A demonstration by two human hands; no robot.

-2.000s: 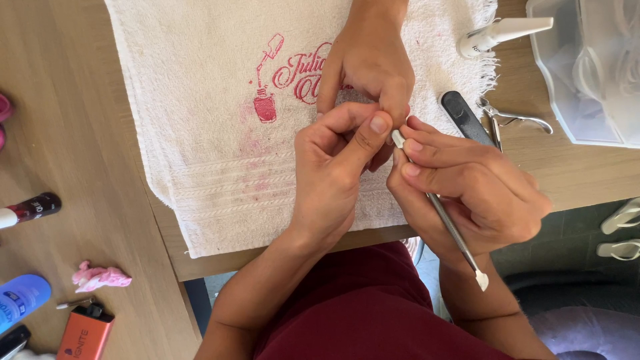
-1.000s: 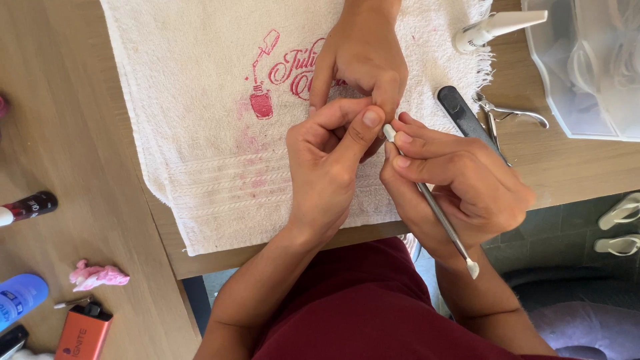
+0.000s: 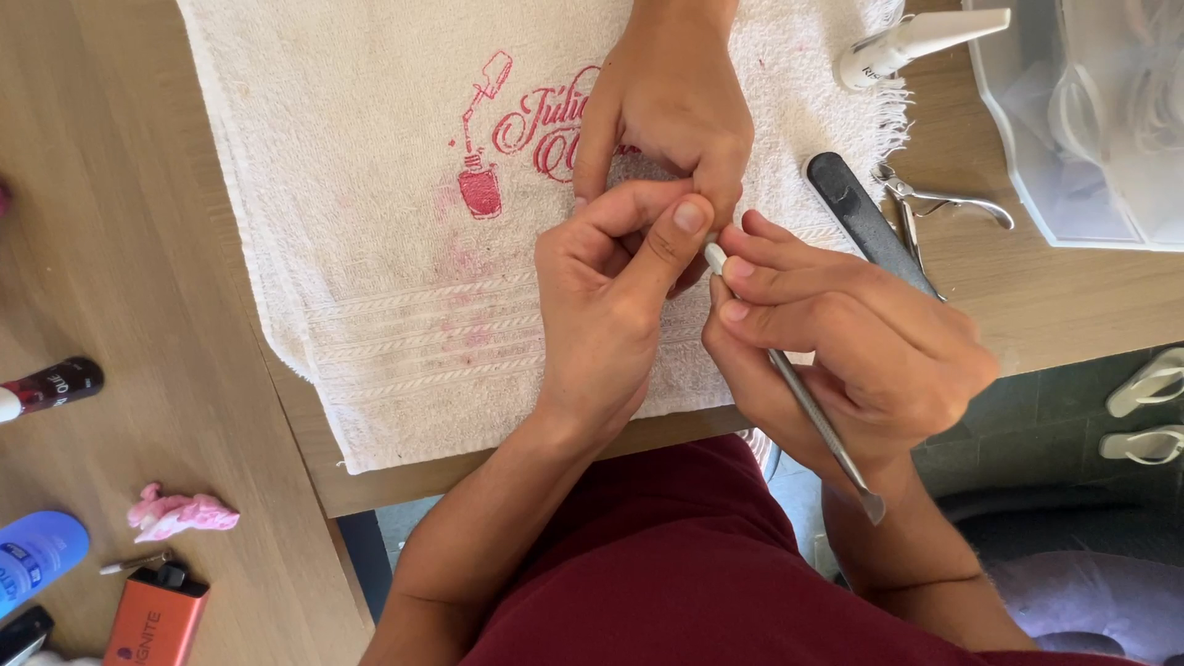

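My left hand (image 3: 610, 287) grips a fingertip of another person's hand (image 3: 680, 111), which reaches in from the top over a cream terry towel (image 3: 388, 222) with red embroidery. Between the thumb and fingers of my right hand (image 3: 842, 342) is a metal cuticle pusher (image 3: 814, 407). Its pale upper end touches or nearly touches the held fingertip; the flat, spade-like end points down toward my forearm. The nail itself is mostly hidden by my fingers. Right of the hands, a black nail file (image 3: 865, 217) lies partly on the towel, beside metal cuticle nippers (image 3: 943, 199).
A white nozzle bottle (image 3: 888, 55) and a translucent plastic container (image 3: 1027, 176) are at the upper right. On the table's left are a dark red bottle (image 3: 55, 388), crumpled pink-stained cotton (image 3: 180, 513), a blue bottle (image 3: 42, 555) and an orange box-shaped device (image 3: 157, 620). Flip-flops (image 3: 1147, 384) lie on the floor.
The view has shifted slightly. Both hands keep much the same hold on the fingertip and the pusher, whose tilt has changed a little.
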